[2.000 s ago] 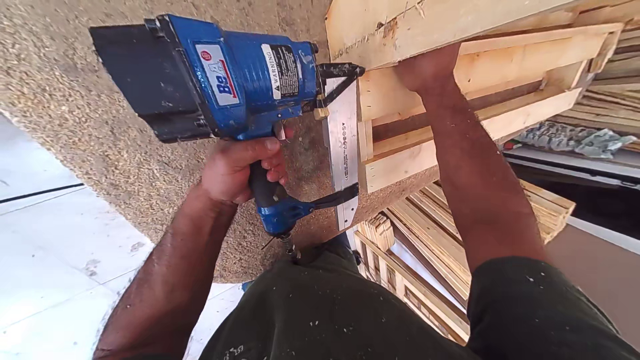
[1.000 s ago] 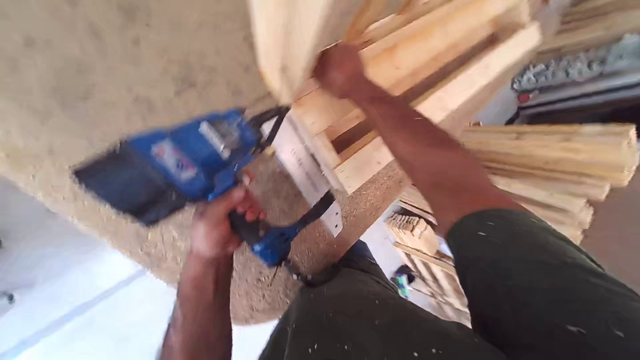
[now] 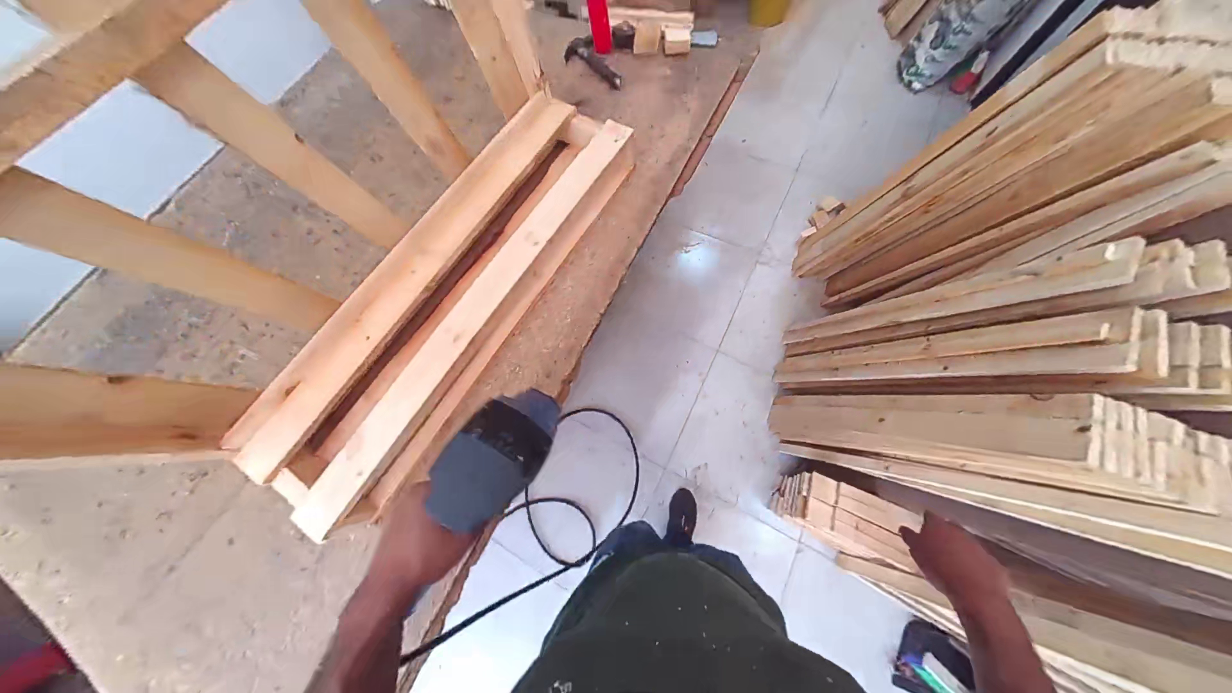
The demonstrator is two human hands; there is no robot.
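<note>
My left hand [image 3: 428, 539] is around a pneumatic nail gun [image 3: 496, 460], seen blurred and from its dark end, near the particle board's edge; the grip is hidden. A slatted wooden frame [image 3: 433, 318] rests on the board just beyond the tool, with long slats [image 3: 260, 135] running from it toward the upper left. On the right, my right hand [image 3: 958, 558] is over a bundle of short wooden pieces [image 3: 847, 520], fingers partly curled; whether it touches them cannot be told.
Stacked boards [image 3: 962, 423] line the right side. A black hose [image 3: 577, 558] loops over the tiled floor [image 3: 712, 318]. A hammer [image 3: 594, 64] and small wood blocks [image 3: 662, 40] lie at the far end of the particle board [image 3: 115, 558]. A dark open container [image 3: 932, 656] is at lower right.
The view has swung right toward the stacked boards. My right hand has let go of the wooden frame and moved right, to the short pieces. The nail gun remains in my left hand.
</note>
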